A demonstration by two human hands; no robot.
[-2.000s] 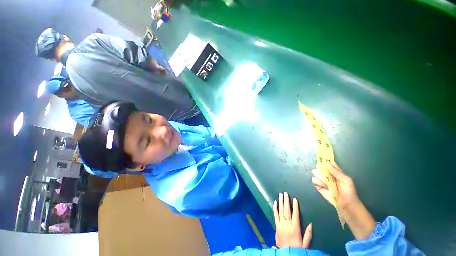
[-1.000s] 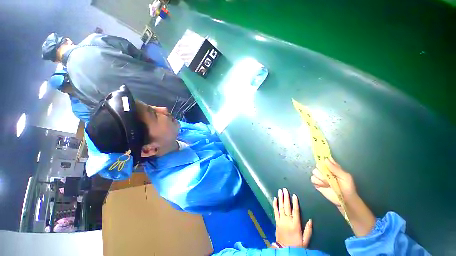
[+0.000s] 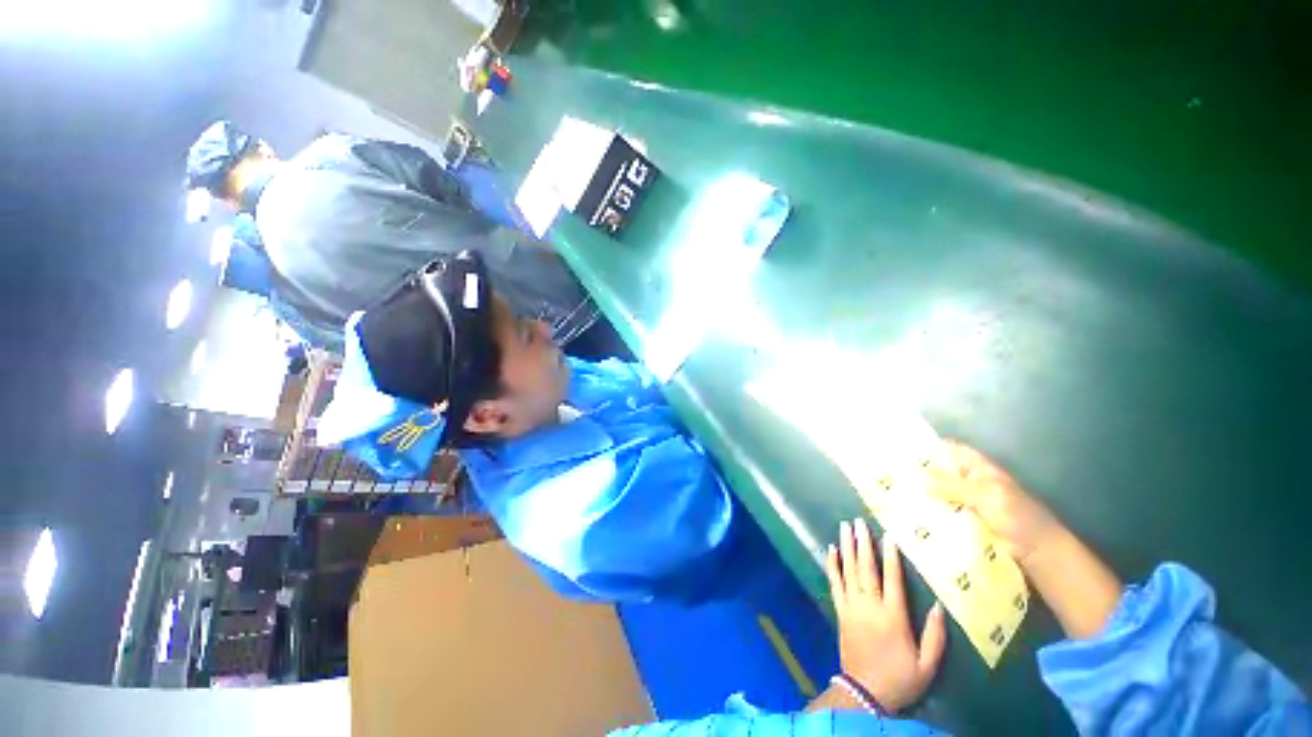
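Observation:
A pale yellow label sheet [image 3: 943, 540] with small black print in rows lies slanted low over the green bench, its broad face showing. Its far end is lost in white glare. My right hand [image 3: 1000, 504] pinches the sheet's right edge, with the fingertips on it. My left hand [image 3: 881, 619] lies palm down at the bench's near edge, fingers spread, beside the sheet's left edge. It seems to hold nothing. A bracelet shows at that wrist.
The glossy green bench [image 3: 1122, 374] runs to the upper left. A black-and-white box [image 3: 616, 187] and a small white-and-blue item [image 3: 767, 219] lie farther up it. A person in blue [image 3: 604, 490] stands at its left edge, near brown cardboard [image 3: 489, 634]. A person in grey stands beyond.
The label sheet has turned from a narrow, curved strip to show its broad printed face, and its lower end lies closer to my left hand. The whole view has shifted slightly.

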